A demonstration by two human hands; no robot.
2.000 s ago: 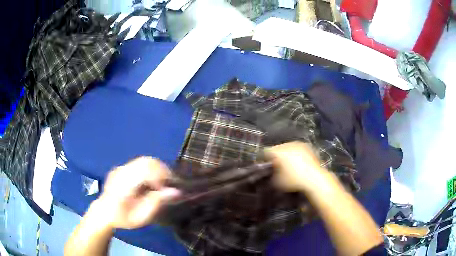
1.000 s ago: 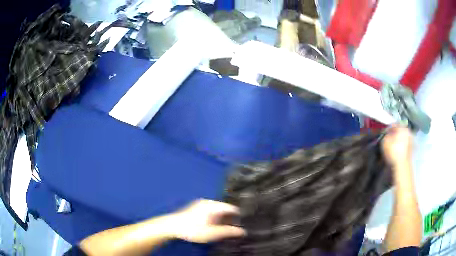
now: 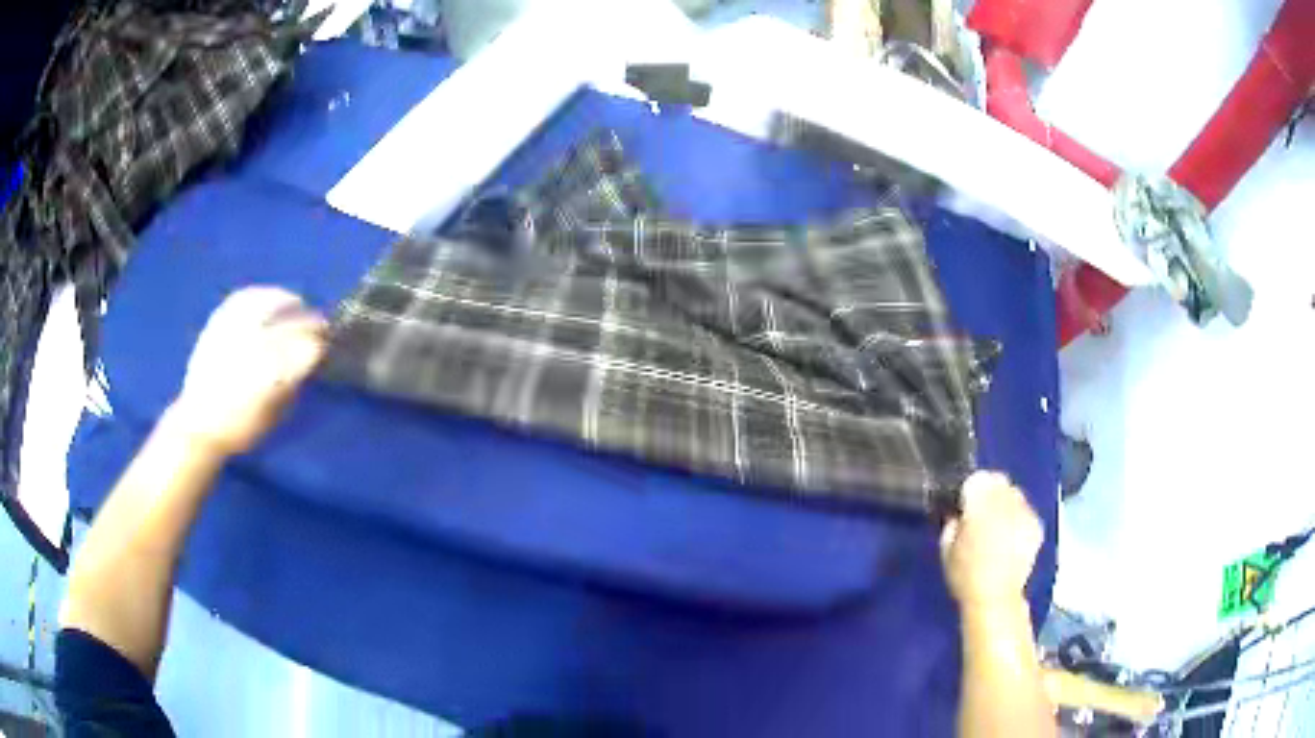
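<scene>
A dark plaid garment [image 3: 649, 346] with cream check lines is spread across the blue padded board and table [image 3: 606, 534]. Its near edge runs nearly straight between my hands; its far part lies in folds. My left hand [image 3: 260, 361] is closed on the garment's left corner. My right hand [image 3: 995, 541] is closed on its right near corner. The garment is slightly blurred, and whether its near edge touches the board cannot be told.
A pile of plaid garments [image 3: 144, 116] hangs at the left edge. White strips [image 3: 490, 116] cross the far side. A grey-green rag [image 3: 1175, 245] hangs by red pipes [image 3: 1240, 137] at the upper right. A yellow-orange handle [image 3: 1103, 696] shows at the lower right.
The garment, earlier bunched and then lifted to the right, is now spread wide over the board. My left hand has moved left and now holds a corner; my right hand has come down nearer.
</scene>
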